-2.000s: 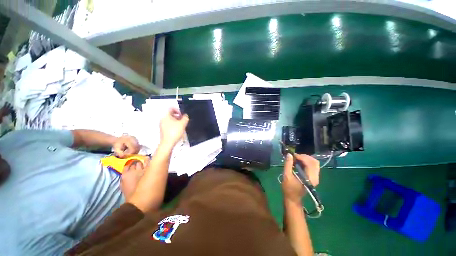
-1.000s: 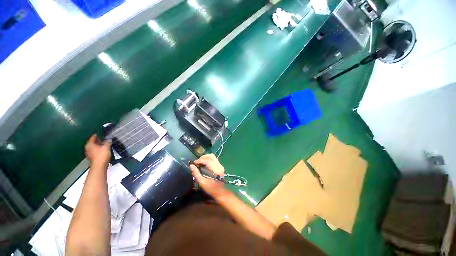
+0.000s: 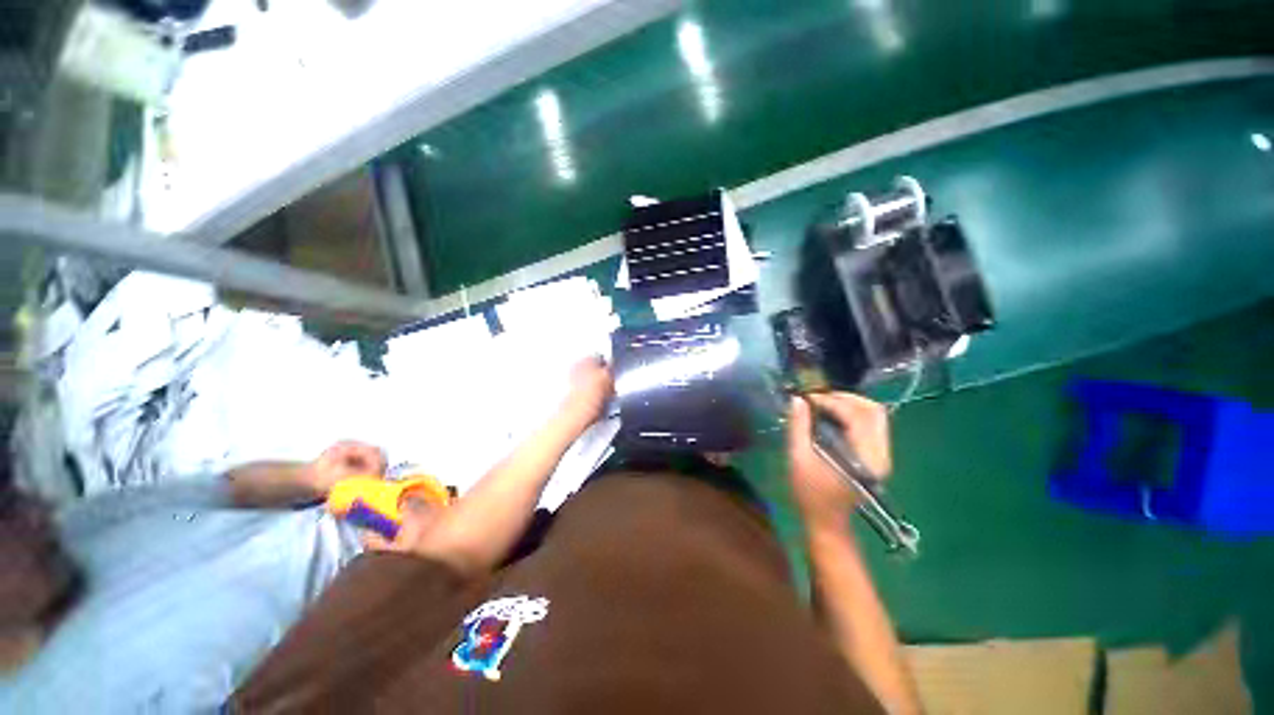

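Note:
A black glossy panel with thin pale lines [image 3: 679, 391] lies in front of me on the bench. My left hand [image 3: 592, 386] is at its left edge; its fingertips are blurred, so I cannot tell if it grips anything. My right hand [image 3: 841, 440] is closed around a dark pen-like soldering iron [image 3: 855, 475], right of the panel. The iron's tip is near a small dark tray [image 3: 799, 347]. A striped black panel [image 3: 678, 249] lies on white sheets [image 3: 738, 240] behind the glossy panel.
A black fan unit [image 3: 894, 300] carries a silvery spool [image 3: 886, 214] at the right. White sheets [image 3: 482, 384] pile up at the left. A neighbour's hands hold an orange tape dispenser [image 3: 366, 499]. A blue stool [image 3: 1171, 454] and cardboard [image 3: 999, 676] are on the floor.
The view has swung back left. My left hand has moved from beside the striped panel to the glossy panel's left edge. My right hand still holds the iron.

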